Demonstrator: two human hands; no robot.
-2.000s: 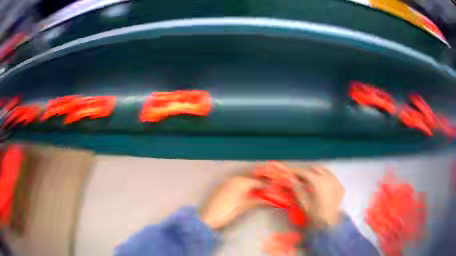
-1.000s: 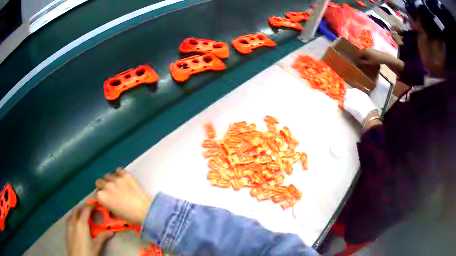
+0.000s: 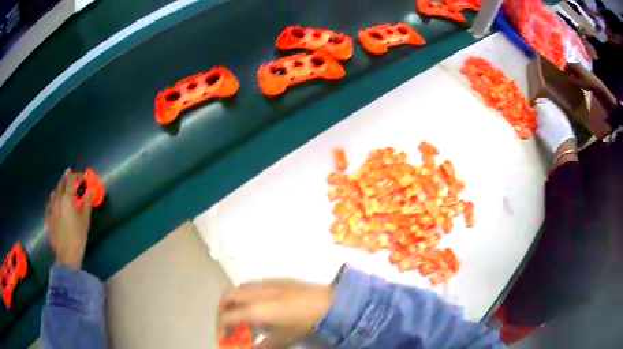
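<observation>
My left hand [image 3: 68, 218] is over the green conveyor belt at the left, with its fingers on an orange controller grip shell [image 3: 93, 189]. The hand covers much of that shell. My right hand [image 3: 277, 308] is low over the near work surface, fingers bent down at small orange inserts [image 3: 237, 337] at the bottom edge. Whether it grips one is hidden. A large loose heap of orange inserts [image 3: 396, 204] lies on the pale sheet to the right of my hands.
The conveyor belt [image 3: 225, 146] carries several spaced shells [image 3: 197, 93], one of them at the far left [image 3: 13, 272]. A metal post [image 3: 486, 17] stands at the belt's edge. At right are another insert heap [image 3: 500, 95], a brown box [image 3: 563, 92] and a neighbour's white-gloved hand [image 3: 553, 124].
My hands were together on a shell at the lower left. My left hand has moved out over the belt with a shell; my right hand has moved right to the inserts. The view has shifted.
</observation>
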